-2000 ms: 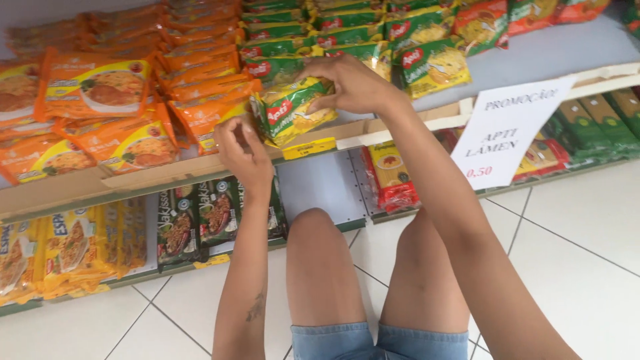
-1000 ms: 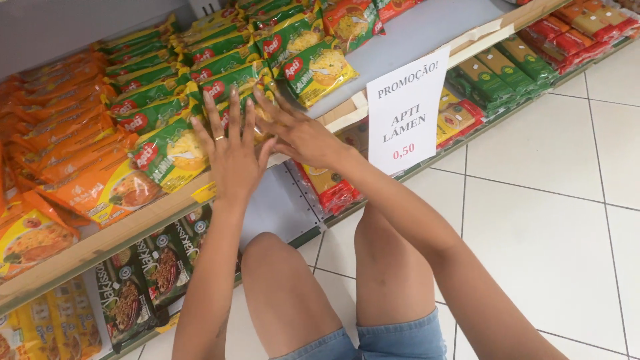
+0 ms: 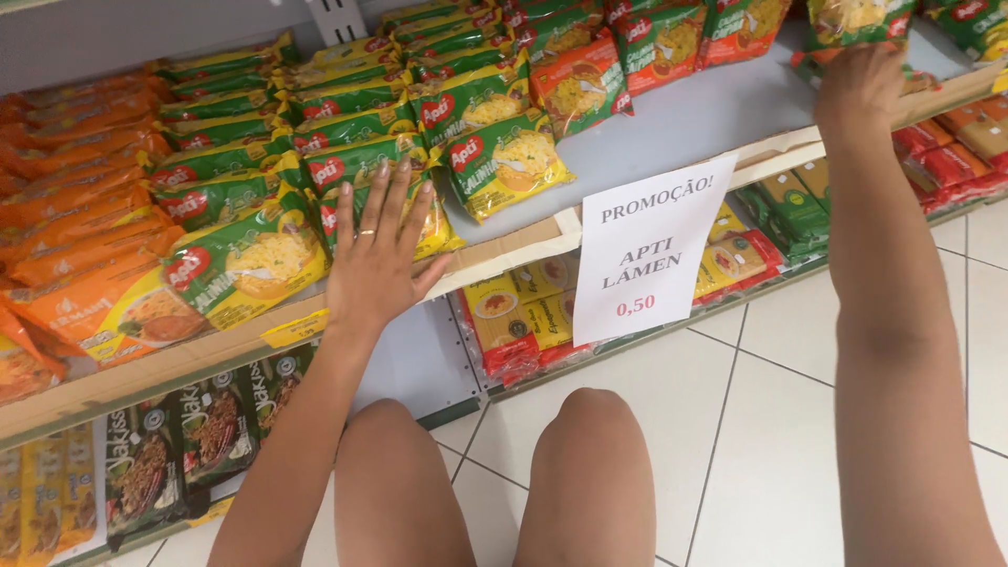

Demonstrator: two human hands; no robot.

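Note:
My left hand (image 3: pixel 382 244), with a ring on one finger, lies spread against the front of a green and yellow Apti instant noodle packet (image 3: pixel 358 197) in an upright row on the shelf. My right hand (image 3: pixel 862 87) is at the upper right, its fingers on the lower part of a green noodle packet (image 3: pixel 858 20); the fingertips are partly hidden, and the packet runs out of the top of the view. Another packet (image 3: pixel 917 81) lies beneath that hand. Between the hands, an Apti packet (image 3: pixel 508 161) leans at the front of its row.
Orange noodle packets (image 3: pixel 87 260) stand in rows at the left. A printed price sign (image 3: pixel 650 252) hangs from the cardboard shelf edge (image 3: pixel 520 240). Below are yakissoba packs (image 3: pixel 213 429) and spaghetti packs (image 3: pixel 512 315). My knees are close to the lower shelf, above the tiled floor.
My right hand has moved from beside my left hand to the far right of the shelf, at another packet. My left hand remains spread against the packets.

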